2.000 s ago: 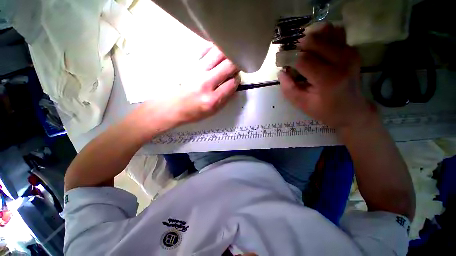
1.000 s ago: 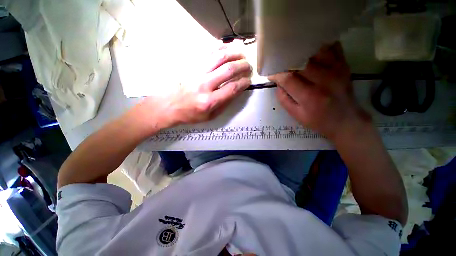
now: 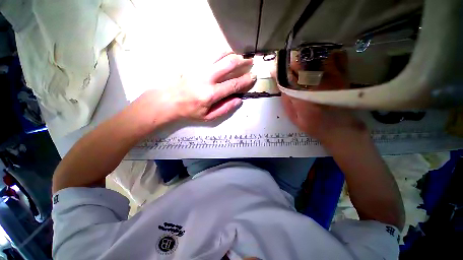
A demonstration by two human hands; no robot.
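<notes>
A glaring white cloth panel (image 3: 157, 56) lies flat on the table, left of the machine head (image 3: 243, 25). My left hand (image 3: 210, 91) rests on its right part, palm down, fingertips close to the small dark parts under the head. My right hand (image 3: 317, 114) is right of the needle area, partly covered by the pale curved machine part (image 3: 350, 99); its fingers are mostly hidden, so whether they hold something cannot be told. The needle and the cloth edge under the head are not clear.
Loose cream cloth (image 3: 66, 61) hangs at the table's left. A printed ruler (image 3: 228, 141) runs along the near edge. Black scissor handles (image 3: 398, 116) lie at right, partly covered. A blue crate (image 3: 325, 195) and more cream cloth (image 3: 419, 177) are below the table.
The machine head appears farther right and larger in view, now covering part of my right hand and the scissors. My left hand stays on the cloth with little change.
</notes>
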